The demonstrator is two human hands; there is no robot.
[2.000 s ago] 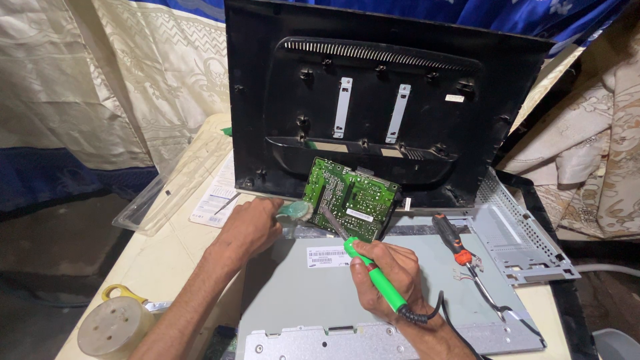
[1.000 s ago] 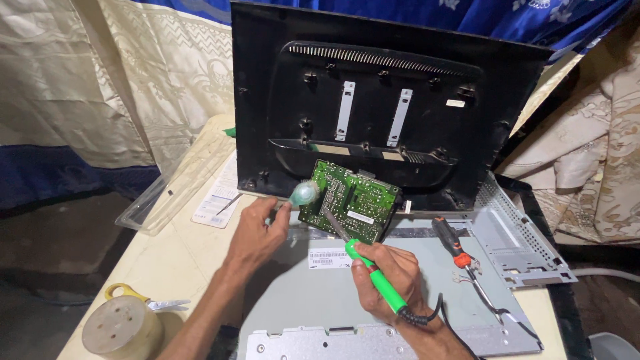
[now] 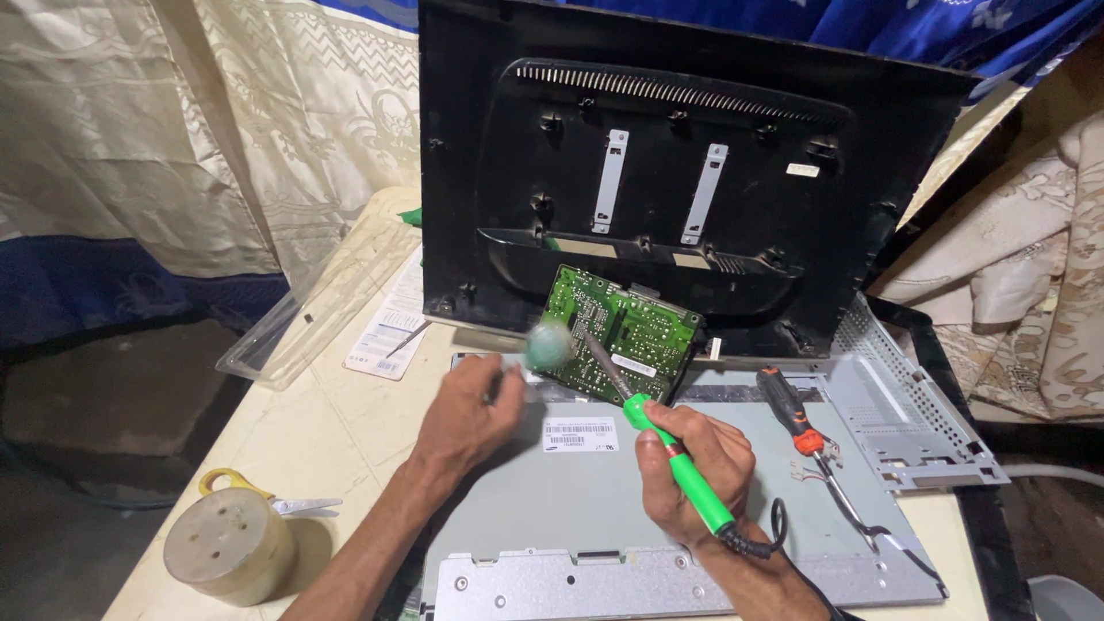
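My right hand point(image 3: 694, 466) is closed around the green handle of a soldering iron point(image 3: 681, 470); its tip meets or hovers just over the solder side of a green circuit board point(image 3: 651, 332). My left hand point(image 3: 474, 410) pinches a small brush-like tool whose blurred, pale green head point(image 3: 548, 345) is at the board's left edge; its exact kind is unclear. The board leans on the lower part of a black monitor back cover point(image 3: 655, 190), above a grey LCD panel point(image 3: 535, 509) lying flat.
A screwdriver point(image 3: 785, 414) lies on the panel's right side, beside a perforated metal bracket point(image 3: 897, 405). Yellow-handled scissors point(image 3: 302, 507) and a round container point(image 3: 228, 548) sit at the left. Clear plastic packaging point(image 3: 302, 310) and a printed card point(image 3: 388, 332) lie farther back.
My left hand has lifted the pale green head from beside the board to its left edge, where it is now blurred. My right hand keeps the iron at about the same spot.
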